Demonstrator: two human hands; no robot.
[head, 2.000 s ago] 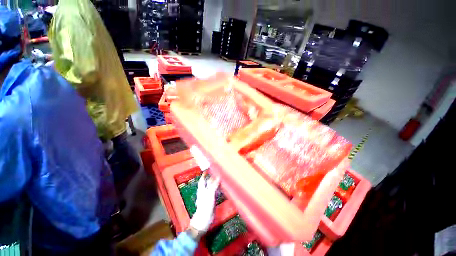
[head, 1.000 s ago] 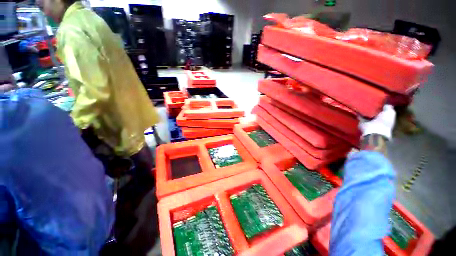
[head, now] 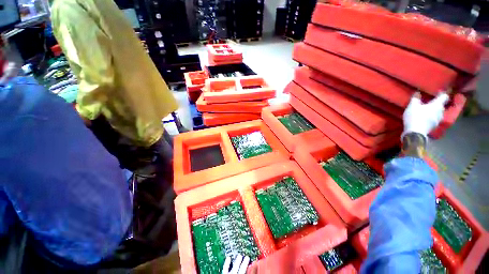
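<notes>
Red foam trays (head: 375, 64) stand in a tilted stack at the upper right, with clear wrap on top. My right hand (head: 423, 115), in a white glove and blue sleeve, is at the stack's near right edge with its fingers spread; I cannot tell whether it grips a tray. A two-pocket red tray (head: 182, 230) lies in front, with a green circuit board (head: 228, 235) in its left pocket and another green board (head: 287, 206) in its right. My left hand (head: 236, 266) shows only as white gloved fingers at the bottom edge, over the left board; the rest is cut off.
More red trays with green boards lie behind and to the right; one pocket (head: 207, 157) looks dark. A person in a yellow smock (head: 115, 69) stands at the left, and one in blue (head: 59, 176) is nearer. Black stacks (head: 246, 18) stand behind.
The stack at the upper right shows closer and larger. My right hand remains at its edge, fingers now spread. My left hand, out of view one second ago, now shows at the bottom over the near tray.
</notes>
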